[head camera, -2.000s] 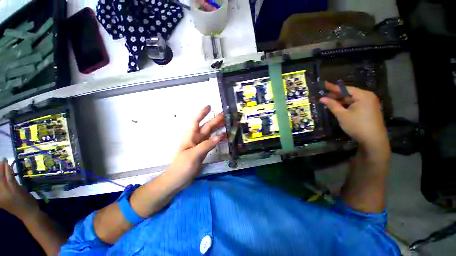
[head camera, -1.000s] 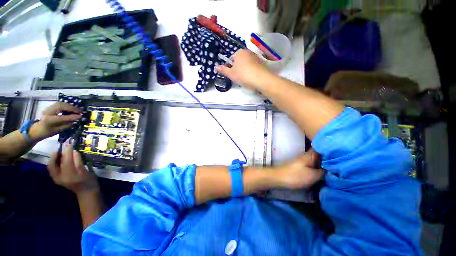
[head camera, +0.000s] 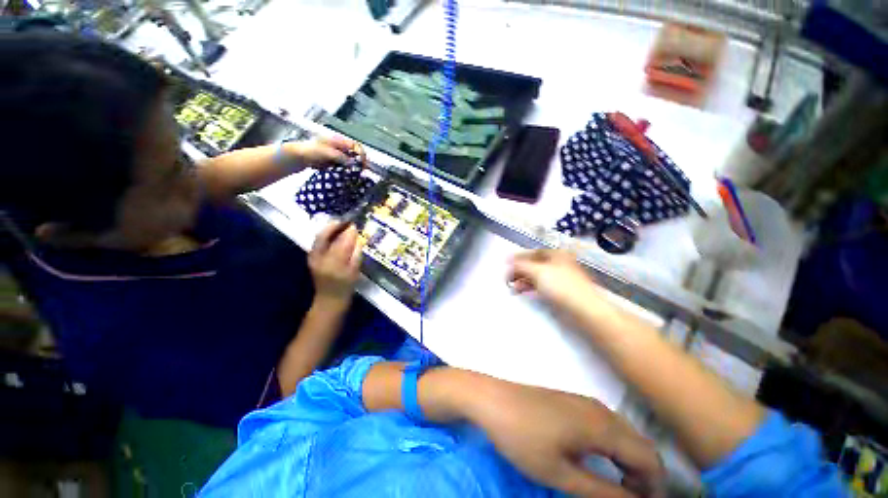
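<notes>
My right hand (head camera: 547, 278) is over the white bench, right of the nearest pallet (head camera: 454, 255); its fingertips are close together and I cannot tell whether they hold something small. My left hand (head camera: 565, 436), with a blue strap (head camera: 412, 391) on the wrist, is low in front of my body with curled fingers; its grip is unclear. The black pallet holds yellow-edged circuit boards (head camera: 407, 236) with no green strip across them. It touches neither of my hands.
Another person (head camera: 146, 263) at left has both hands by the pallet, with a polka-dot cloth (head camera: 331, 189). Behind lie a strip tray (head camera: 428, 115), a phone (head camera: 529, 163), another dotted cloth (head camera: 613, 180), a dark round jar (head camera: 617, 234) and a pen cup (head camera: 745, 233). A blue coiled cord (head camera: 448, 68) hangs across.
The view has turned left. My right hand has moved from beside the jar to over the bench. The neighbour's hands remain at the left pallet.
</notes>
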